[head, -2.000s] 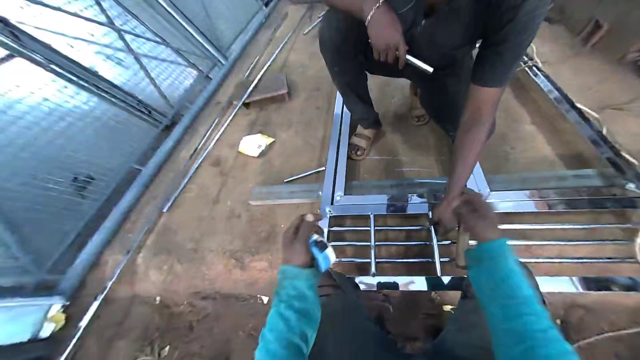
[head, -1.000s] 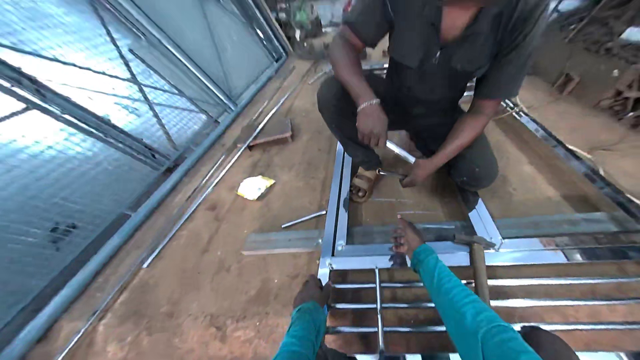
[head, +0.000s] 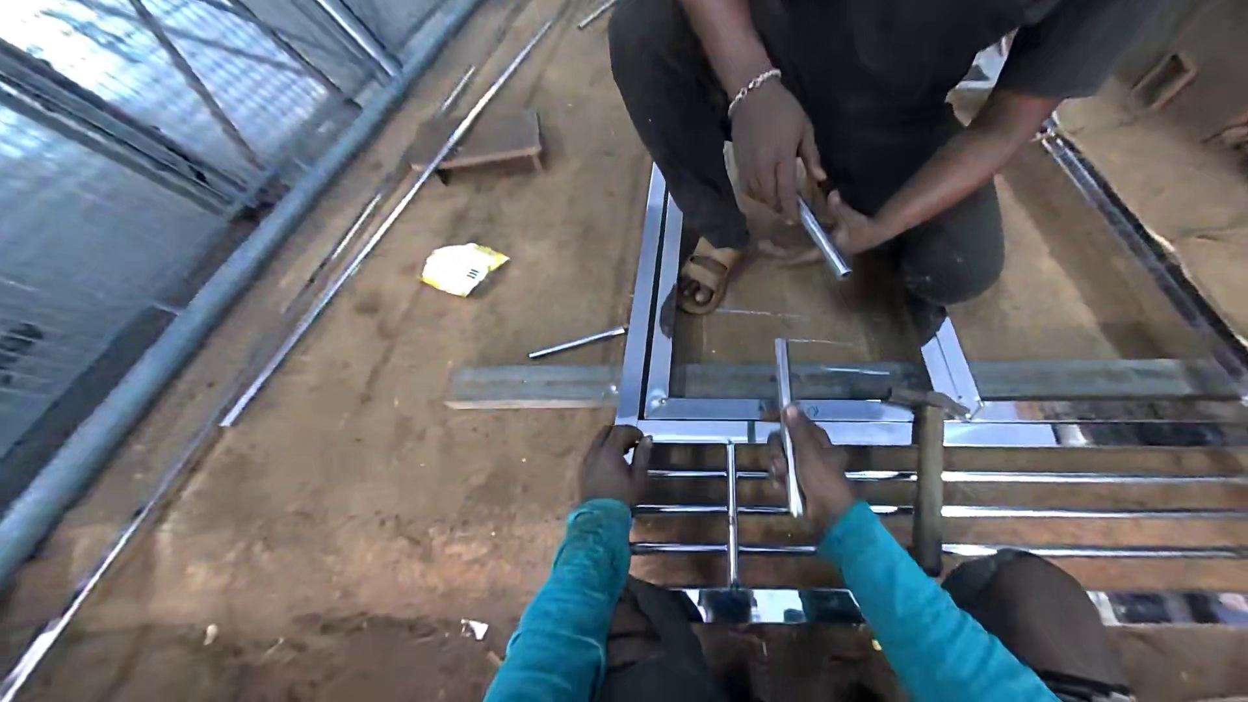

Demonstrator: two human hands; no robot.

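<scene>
My right hand (head: 817,463) holds a short metal tube (head: 783,375) upright above the metal frame (head: 838,431). At the frame's left corner, my left hand (head: 612,463) has its fingers bent against the edge; whether it grips anything is hidden. Thin shiny bars (head: 1072,478) run across the lower part of the frame, crossed by a short upright bar (head: 732,512). A hammer (head: 929,487) lies over the bars to the right of my right hand, its head on the frame's rail.
A co-worker (head: 877,117) crouches opposite, holding another short tube (head: 824,239). A loose short rod (head: 577,342), a yellow-and-white packet (head: 463,268), a metal plate (head: 487,141) and a long thin bar (head: 390,219) lie on the ground at left. A mesh-covered metal structure (head: 195,292) stands beyond.
My right hand, empty-looking near the rail a second ago, now holds a short tube. The hammer was in my right hand's area two seconds ago. The co-worker's hands have come together around a tube.
</scene>
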